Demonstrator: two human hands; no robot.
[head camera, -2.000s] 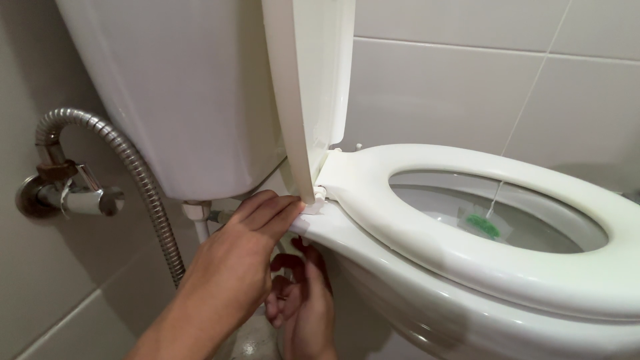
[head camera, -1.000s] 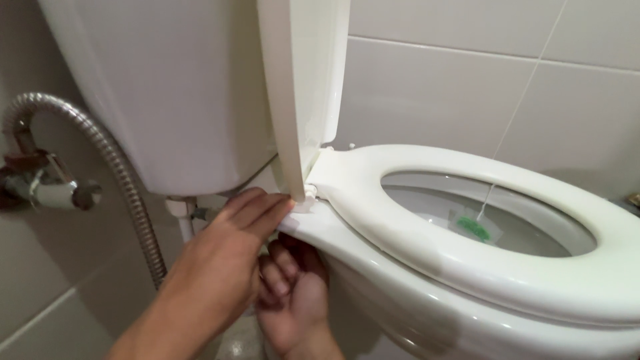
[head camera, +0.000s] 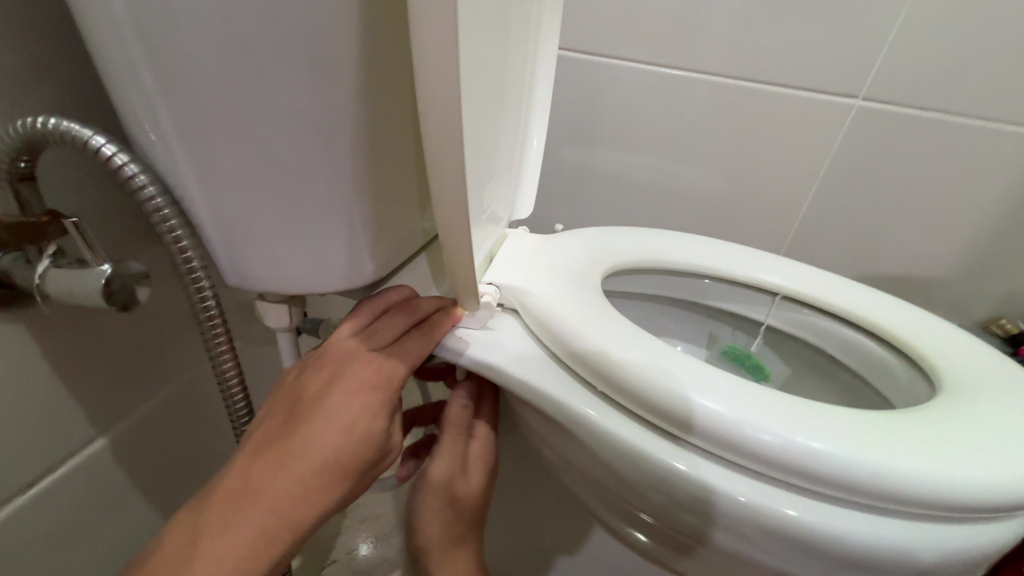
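My left hand lies at the rear edge of the white toilet bowl, its fingers together and their tips against a small pale plate at the seat hinge. Its thumb is hidden. Below the rim, my right hand reaches up with bent fingers near a small whitish tip, perhaps a hinge bolt. What those fingers grip cannot be seen. The oval toilet seat lies down on the bowl, while the lid stands upright against the cistern.
The white cistern hangs behind the lid, with a pipe fitting beneath it. At left, a flexible metal hose curves down from a wall valve. A green block hangs inside the bowl. Tiled wall lies behind.
The fingers of my right hand have shifted under the rim and are spread more than a second ago. My left hand stays by the hinge.
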